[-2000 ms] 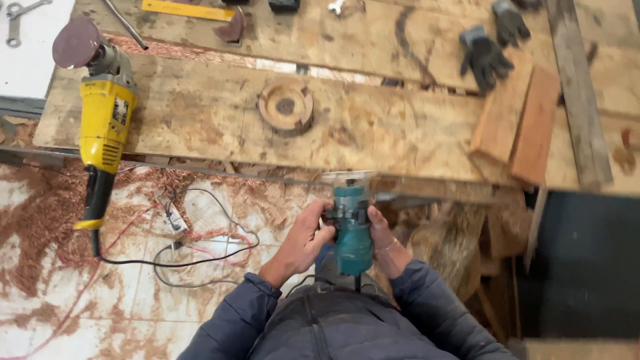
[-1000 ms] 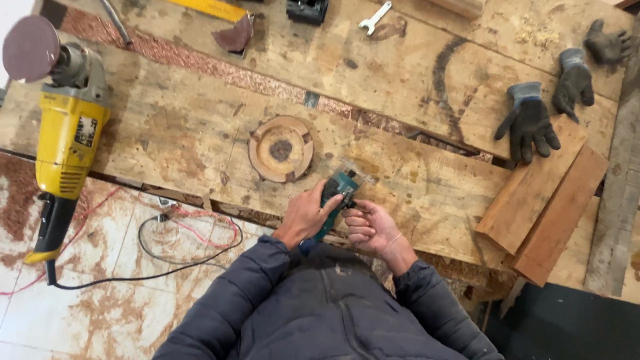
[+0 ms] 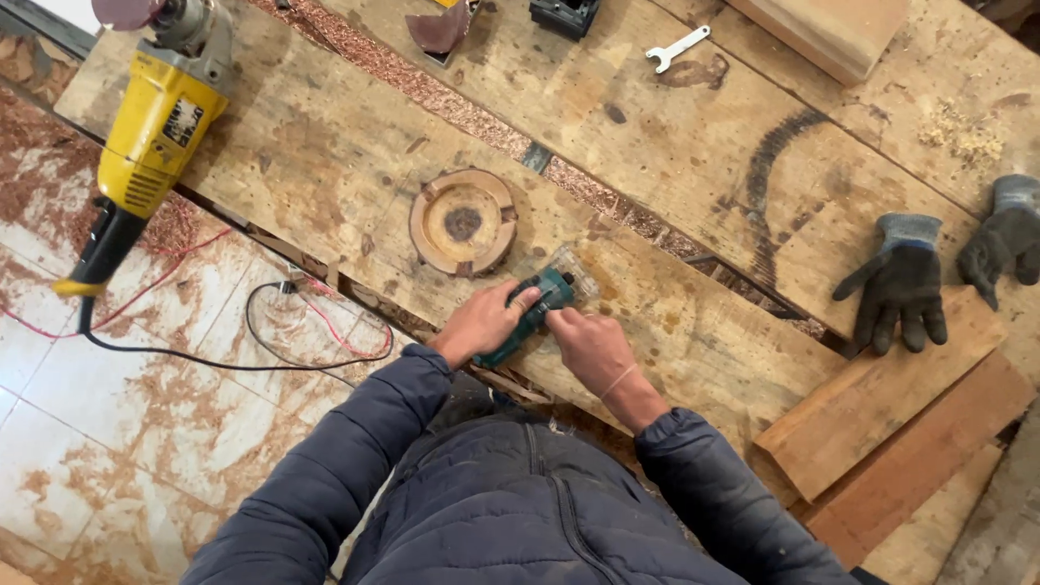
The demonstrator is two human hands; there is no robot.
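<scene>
A teal trim router (image 3: 520,329) with a clear plastic base lies tilted over the front plank of the workbench. My left hand (image 3: 486,319) is wrapped around its body, thumb on top. The fingers of my right hand (image 3: 591,348) are curled against the router's side near the base; what they pinch there is hidden. Just beyond my hands a round carved wooden piece (image 3: 463,223), shaped like an ashtray with notches in its rim, rests on the bench. A flat metal wrench (image 3: 678,49) lies farther back.
A yellow angle grinder (image 3: 158,134) with a sanding disc lies at the left, its cord running over the dusty floor. At right are work gloves (image 3: 900,284) and wooden blocks (image 3: 881,390). Shavings fill a long gap (image 3: 463,101) between the planks. A black plastic part (image 3: 566,15) sits at the back.
The router has moved from in front of my body, off the bench edge, to over the bench. My right hand has shifted from around its body to its side near the base. The view has moved too.
</scene>
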